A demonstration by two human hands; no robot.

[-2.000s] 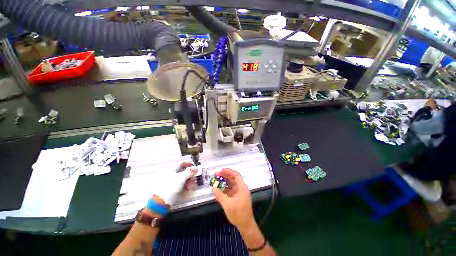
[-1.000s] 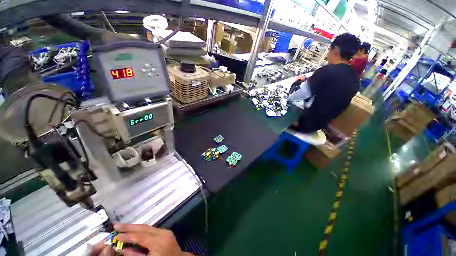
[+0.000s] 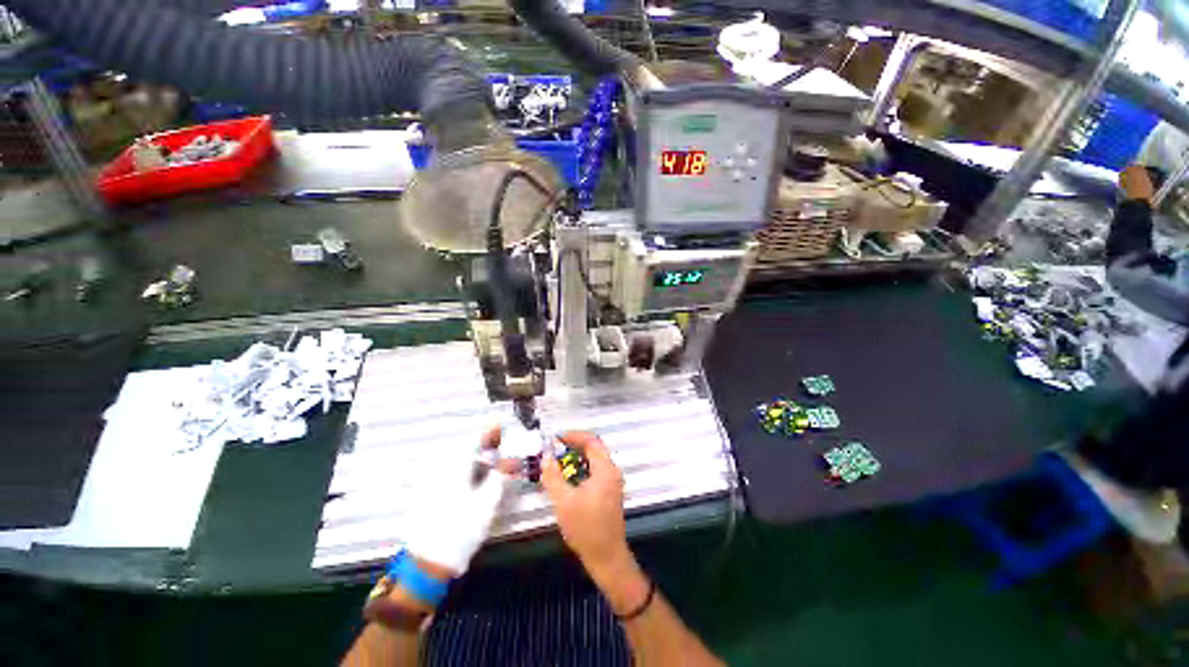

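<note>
My left hand, in a white glove with some bare fingertips, holds a small white plastic housing just under the tip of the soldering iron head. My bare right hand holds a small circuit board with yellow and dark parts against the right side of the housing. The two hands are close together above the grooved base plate. My fingers hide part of both pieces, and I cannot tell whether the iron tip touches them.
White housings are heaped on a white sheet at left. Green circuit boards lie on the black mat at right. The controller and fume hood stand behind. A red bin is upper left; a person's arm shows at right.
The view swung right and came back. The hands are again under the iron, with board and housing held closer together than two seconds ago. The lower display's reading changed.
</note>
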